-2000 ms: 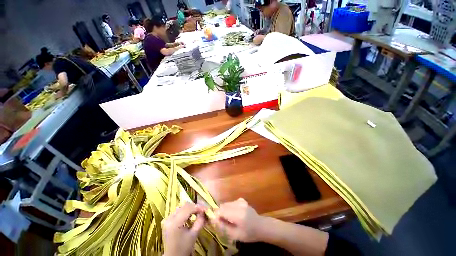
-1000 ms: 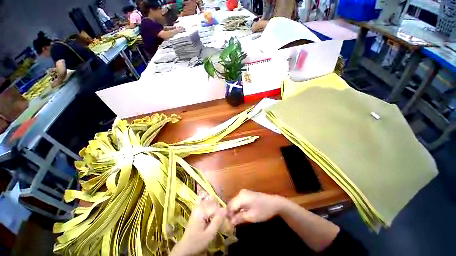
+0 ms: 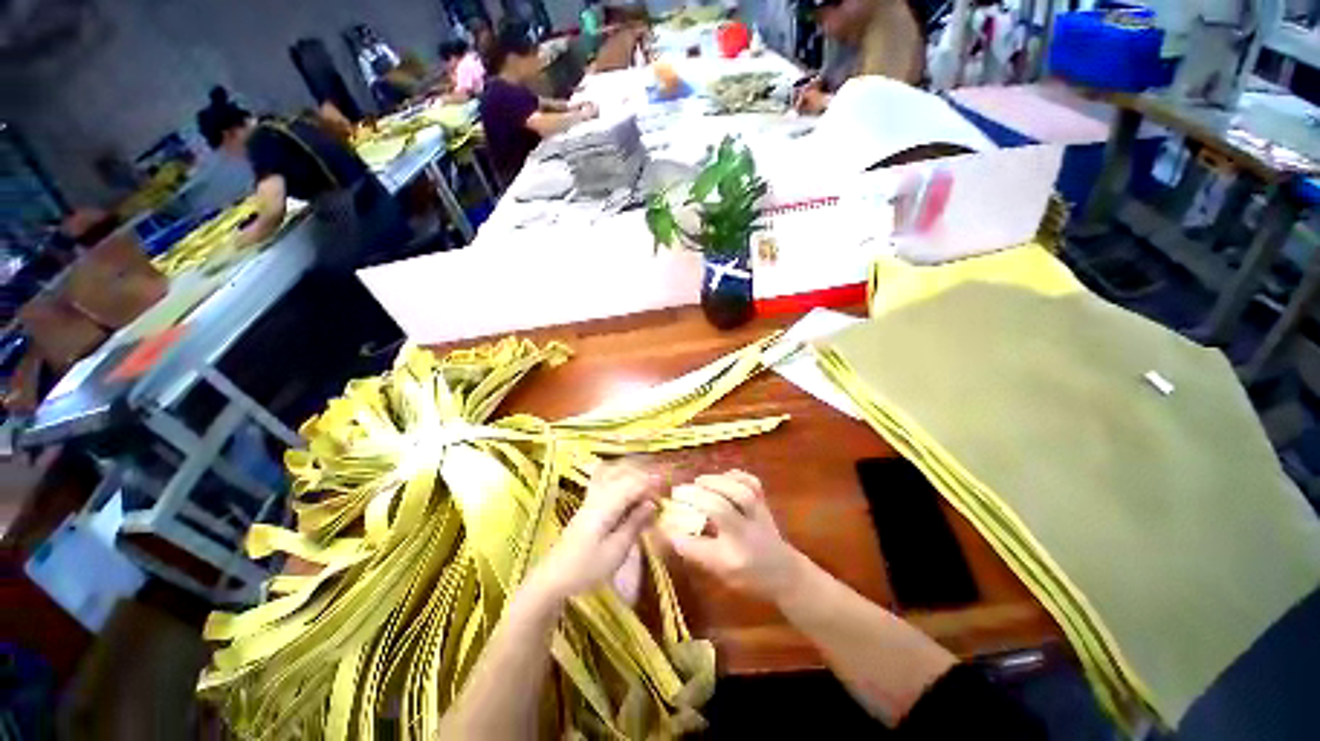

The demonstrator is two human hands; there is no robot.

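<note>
My left hand [image 3: 605,533] and my right hand [image 3: 728,530] are close together over the wooden desk, just right of the heap. Their fingertips pinch the end of a yellow strip [image 3: 675,518] between them. The strip seems to hang down below the hands toward the desk's front edge. Fine detail at the fingertips is too small to tell. A big strip bundle [image 3: 471,514] lies on the left, gathered at its middle by a pale band [image 3: 430,439]. Some loose strips [image 3: 695,433] lie beyond the hands, pointing right.
A black phone [image 3: 918,533] lies right of my hands. Stacked olive panels [image 3: 1079,434] with a small white tag cover the right side, over white paper [image 3: 815,358]. A low white partition [image 3: 536,300], potted plant [image 3: 712,203] and calendar [image 3: 822,246] stand behind. People sit at tables beyond.
Both hands have moved up and away from the desk's front edge, still together at the strip end. The camera view has shifted, so the scene sits further right.
</note>
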